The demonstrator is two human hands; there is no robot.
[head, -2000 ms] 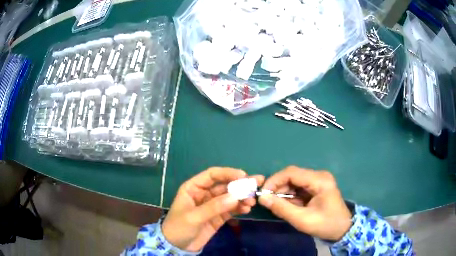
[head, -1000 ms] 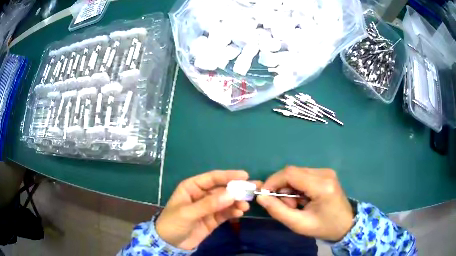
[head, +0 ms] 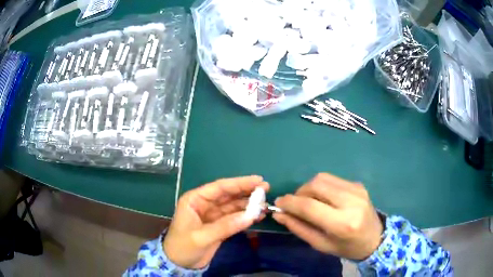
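Note:
My left hand [head: 213, 219] holds a white felt-like head [head: 254, 204] between thumb and fingers, above the bench's front edge. My right hand [head: 330, 216] pinches a silvery mandrel [head: 274, 209]; only its short end by the head shows, the rest is hidden by my fingers. The mandrel points at the head's right side; I cannot tell how far it sits in it. A loose pile of mandrels [head: 338, 116] lies on the green mat [head: 243, 146]. An open bag of white heads [head: 259, 100] lies behind it.
Stacked blister trays [head: 175, 124] with assembled bits stand at left, a blue tray [head: 12, 81] beyond. At right are a mandrel tub [head: 408, 67], a lidded clear box [head: 458, 100] and a black rectangle [head: 474, 153]. A flat clear box [head: 97, 10] is at upper left.
The white head has turned from lying sideways to nearly upright in my left hand. My right fingers have closed over most of the mandrel. The view has shifted slightly.

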